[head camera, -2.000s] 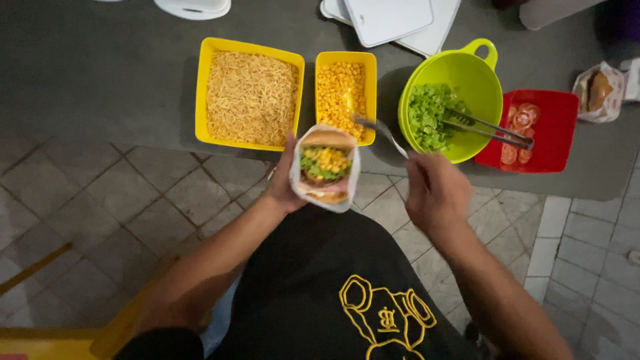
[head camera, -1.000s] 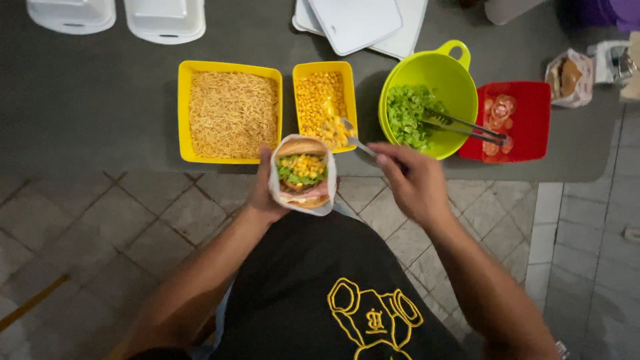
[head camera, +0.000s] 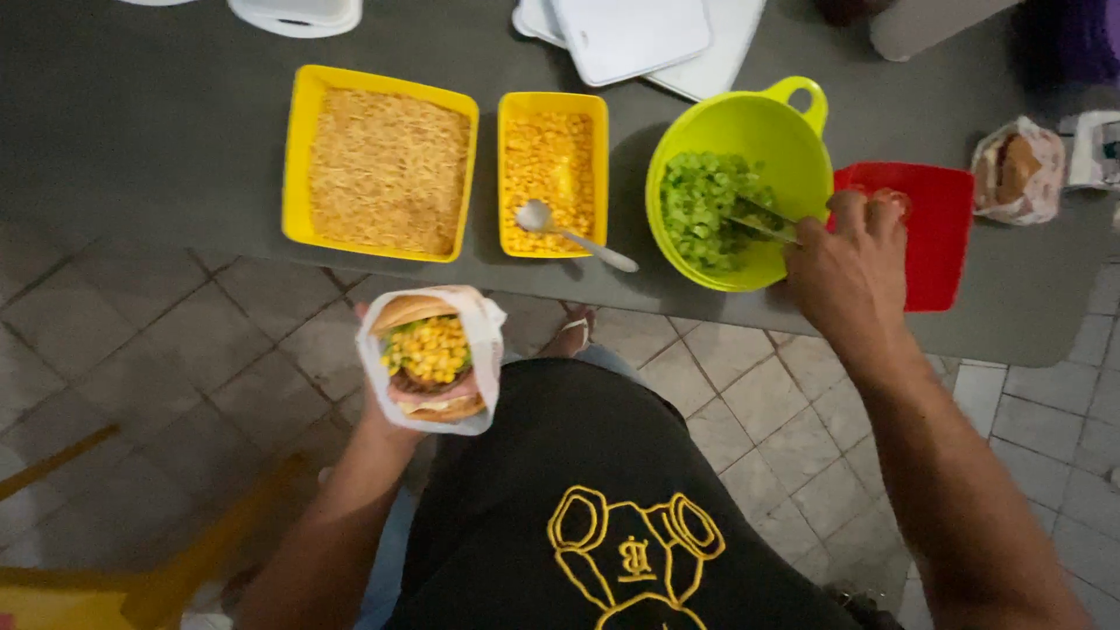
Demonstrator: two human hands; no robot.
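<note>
My left hand holds a burger in a white paper wrapper, its open side up, with corn kernels, greens, a patty and pink slices between the bun halves. My right hand grips metal tongs whose tips lie in chopped lettuce inside a lime green bowl. A metal spoon rests on the yellow container of corn, its handle over the rim. Left of it stands a yellow container of shoestring potatoes. Tomato slices lie in a red container, partly behind my right hand.
On the grey counter are white lids at the back, a white foam box at the upper left and another wrapped burger at the far right. A yellow piece of furniture stands at the lower left.
My right hand has let go of the spoon, which now lies on the corn container, and has moved right to the tongs. The burger in my left hand has moved away from the corn container.
</note>
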